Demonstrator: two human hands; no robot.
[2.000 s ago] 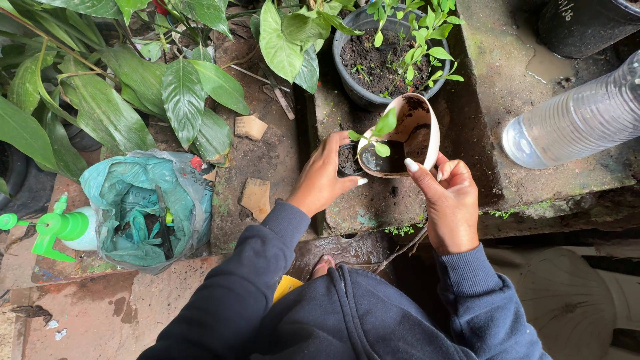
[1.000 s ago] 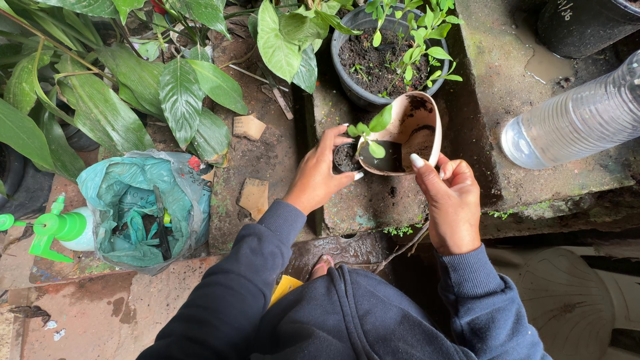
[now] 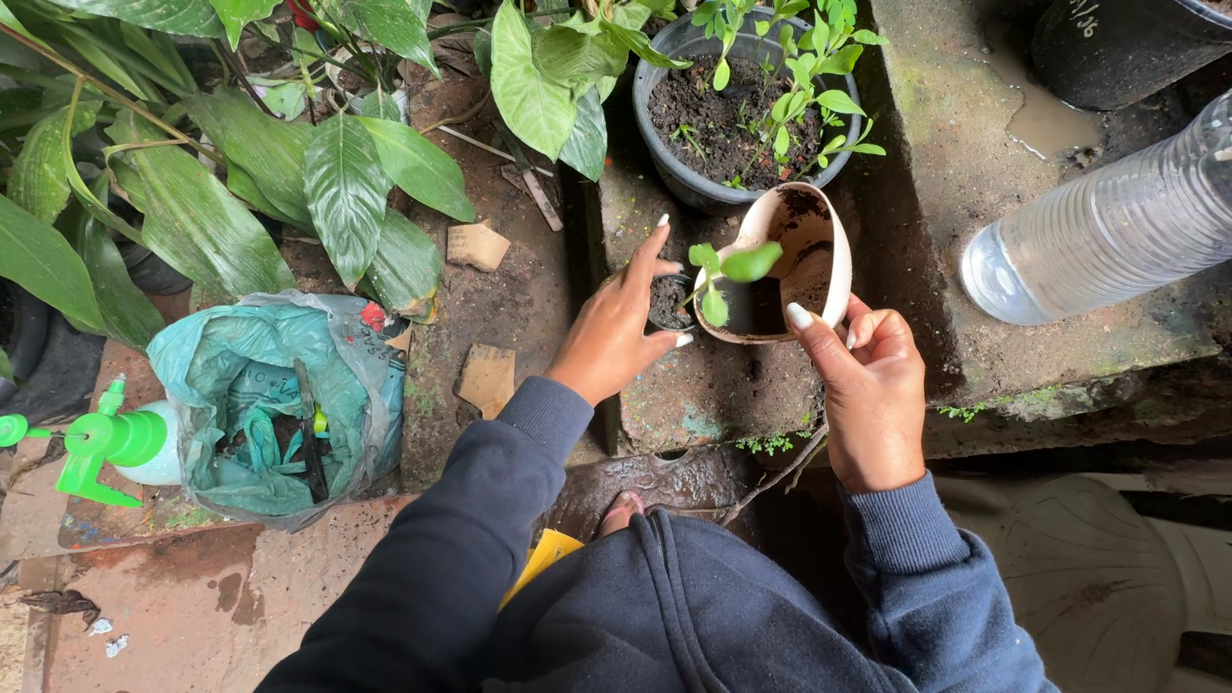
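Observation:
My right hand [image 3: 861,375] grips the rim of a tilted, cream heart-shaped container [image 3: 835,260] with dark soil or murky water inside. Just left of it stands a small pot of dark soil [image 3: 669,301], holding a seedling [image 3: 714,279] whose leaves lean over the container's left edge. My left hand [image 3: 621,322] is around the small pot's left side, fingers and thumb spread apart; whether they touch the pot is hard to tell. Behind both is a round grey pot [image 3: 664,159] with soil and young green plants.
A clear ribbed plastic bottle [image 3: 1107,226] lies or leans at the right, near a black pot [image 3: 1126,53]. Leafy plants [image 3: 231,154] fill the upper left. Lower left are a teal plastic bag [image 3: 207,414] and a green-topped spray bottle [image 3: 120,438]. Broken tile pieces [image 3: 486,380] lie left of my left hand.
My left hand's fingers have spread wider around the small pot. The heart-shaped container remains in my right hand, and the seedling leaves have shifted slightly.

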